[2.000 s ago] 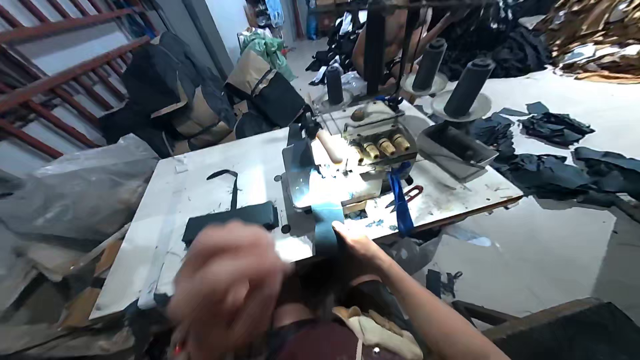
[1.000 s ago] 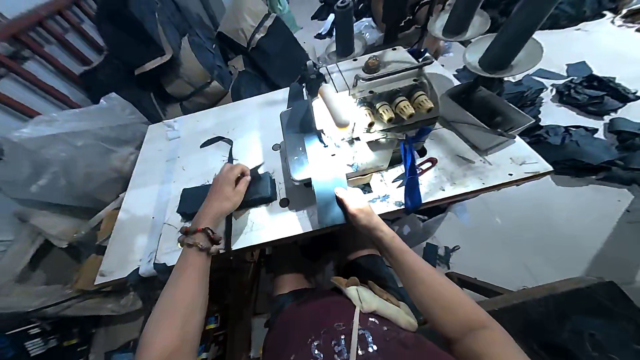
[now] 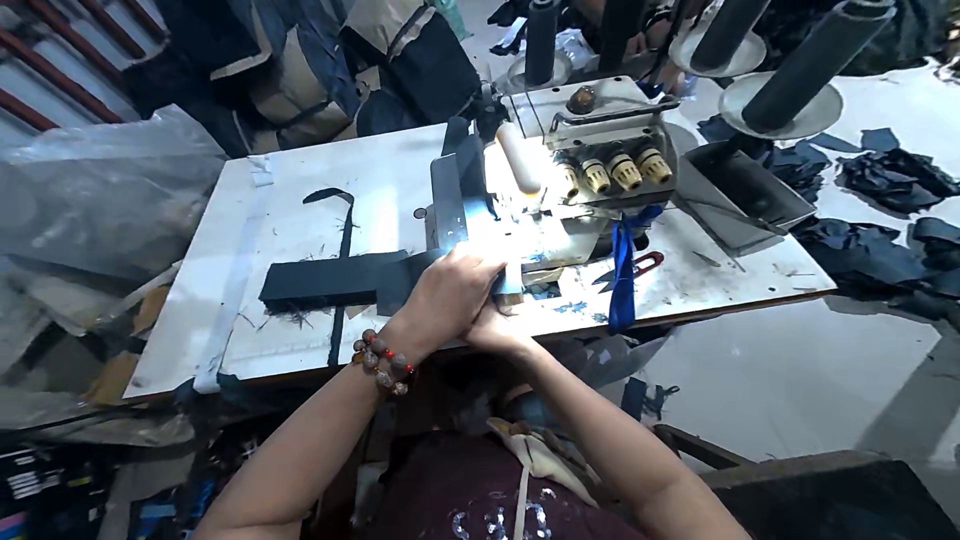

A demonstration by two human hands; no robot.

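Note:
An overlock sewing machine (image 3: pixel 600 142) with several yellow tension dials stands on the white table. At its bright front edge my left hand (image 3: pixel 454 289), a bead bracelet at its wrist, lies on dark fabric with the fingers bent; the glare hides what the fingertips hold. Close against it, my right hand (image 3: pixel 499 326) is partly covered by the left, and its grip is hidden. Left of the hands lies a stack of dark fabric pieces (image 3: pixel 322 281), with one piece reaching toward my left hand. A dark fabric strip (image 3: pixel 346 232) runs beneath the stack.
Red-handled snips (image 3: pixel 646 262) and a blue ribbon (image 3: pixel 622 277) are right of my hands. A grey metal tray (image 3: pixel 742 195) sits beside the machine. Thread cones (image 3: pixel 806 71) stand behind. Clear plastic sheeting (image 3: pixel 112 195) borders the table's left, and dark scraps (image 3: pixel 892 180) lie at the right.
My left hand has moved right from the fabric stack to the machine's front, beside my right hand. A dark piece now extends from the stack toward the machine.

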